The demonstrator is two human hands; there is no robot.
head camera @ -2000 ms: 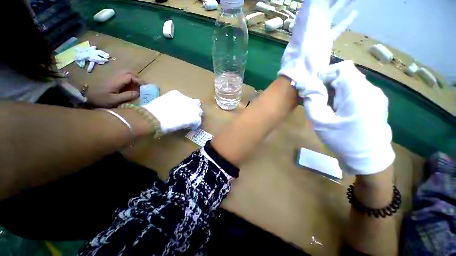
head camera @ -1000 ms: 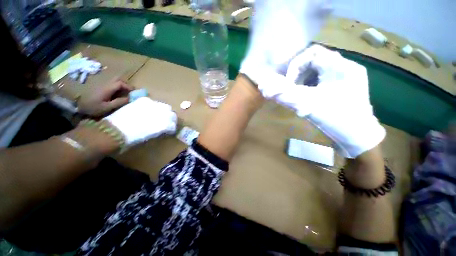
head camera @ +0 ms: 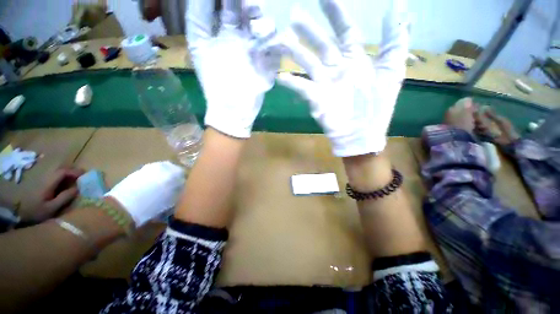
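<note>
My left hand (head camera: pixel 232 73) and my right hand (head camera: pixel 353 86) are both raised in front of me in thin white cotton gloves, backs towards me, fingers spread and pointing up. The fingertips run up to the top edge. The hands are close together at the left hand's fingers and my right thumb; I cannot tell if they touch. I see nothing held in either. A white card (head camera: pixel 315 183) with a dark edge lies flat on the brown cardboard (head camera: pixel 276 245) below them.
A clear water bottle (head camera: pixel 166 107) stands left. A neighbour's gloved hand (head camera: pixel 147 191) and bare hand with a teal block (head camera: pixel 91 184) are at left. Checked sleeves (head camera: pixel 457 184) of another person are at right. White units, one here (head camera: pixel 83 95), lie on the green belt (head camera: pixel 49 110).
My hands have come apart from the left wrist, where the right one was gripping the glove, and now stand side by side. The view has turned right, showing the right-hand person's arms.
</note>
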